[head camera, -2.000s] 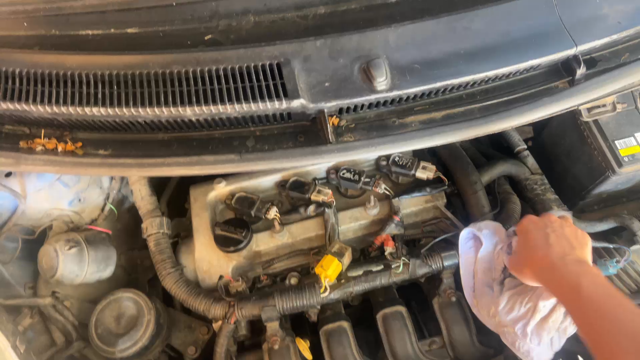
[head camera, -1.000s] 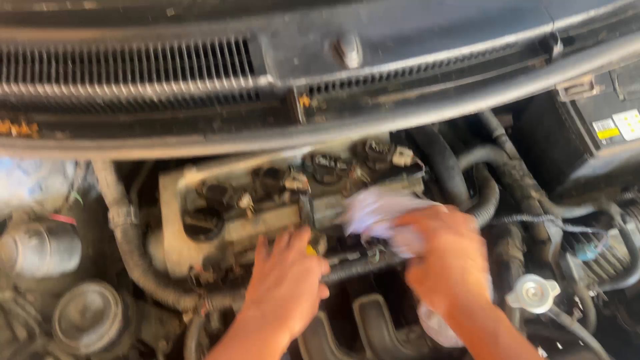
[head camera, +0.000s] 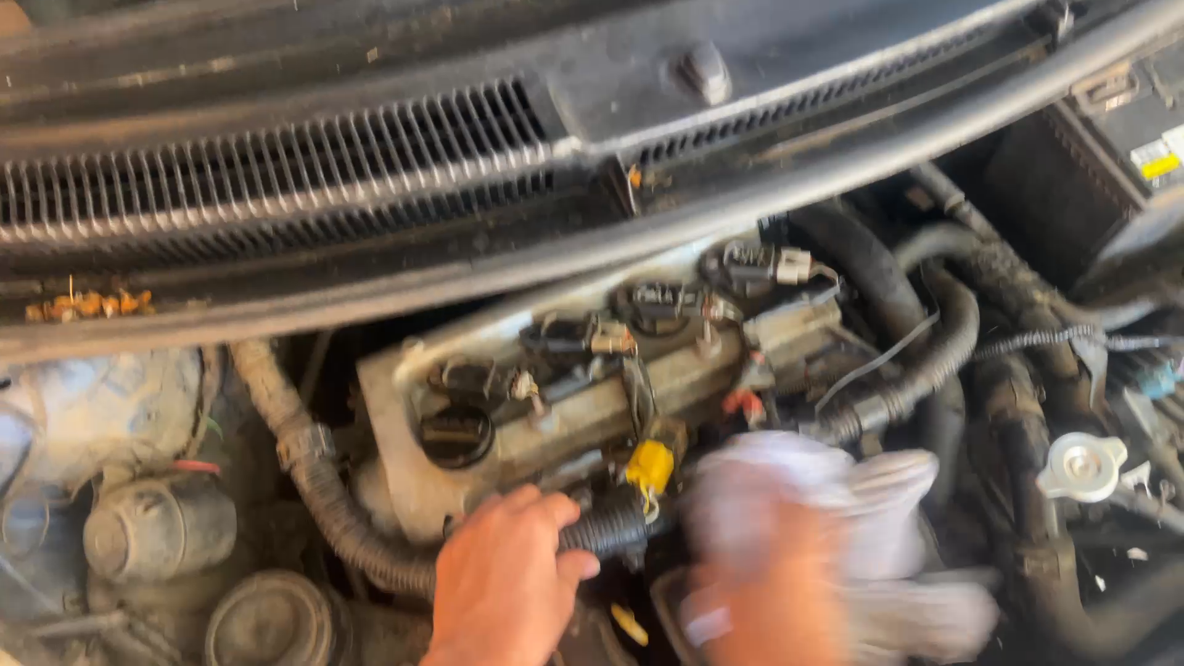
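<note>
My left hand (head camera: 513, 569) rests on the corrugated wiring conduit (head camera: 606, 529) along the front of the engine's valve cover (head camera: 518, 444), its thumb and fingers around or over it. In my right hand (head camera: 777, 573), blurred by motion, is a bunched white cloth (head camera: 823, 499), over the engine just right of the yellow connector (head camera: 650, 465). A red connector (head camera: 743, 404) lies above the cloth. Several ignition coils (head camera: 666, 301) and the black oil filler cap (head camera: 458, 435) sit on the valve cover. The cloth hides what lies under it.
The cowl grille (head camera: 277, 166) and body edge (head camera: 592, 245) cross above the engine. A battery (head camera: 1064, 185) stands at the upper right, with black hoses (head camera: 943, 314) and a radiator cap (head camera: 1082, 467) below. At the left are a metal canister (head camera: 159, 527) and a round cap (head camera: 273, 624).
Two seconds ago my right hand held the cloth farther right and my left hand was out of view. My left hand has since come in, and the cloth has moved left over the engine.
</note>
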